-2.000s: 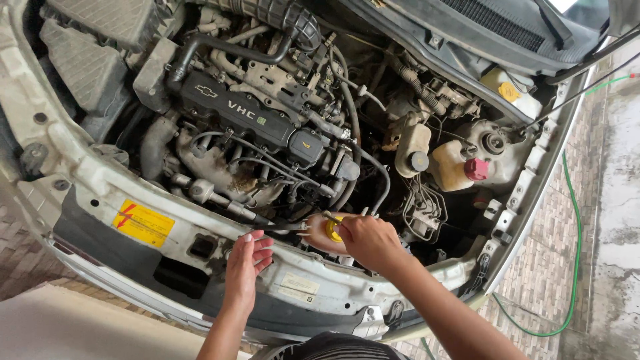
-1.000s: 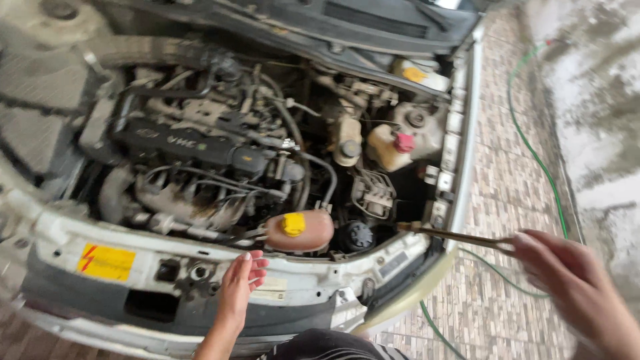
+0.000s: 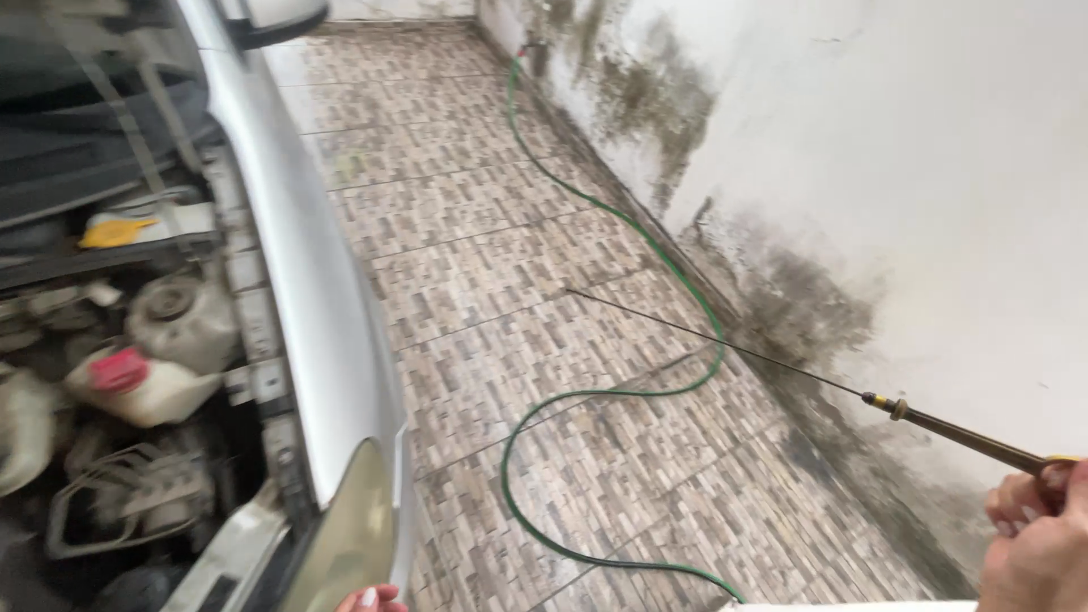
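Observation:
My right hand at the lower right edge is closed around the yellow handle end of a thin engine oil dipstick. The dipstick's long dark blade points up and left, out over the tiled floor and away from the car. Of my left hand, only a few fingertips show at the bottom edge, beside the headlight; whether it holds anything is hidden. The car's open engine bay is at the left, with a red-capped plastic reservoir and a yellow cap farther back.
A silver fender borders the engine bay, with a side mirror above. A green hose winds across the tiled floor. A white wall with dark stains rises at the right. A white edge lies at the bottom right.
My right hand, earlier at the yellow cap area by the front of the engine, has drawn the dipstick out and moved right, off the car. The view has swung right.

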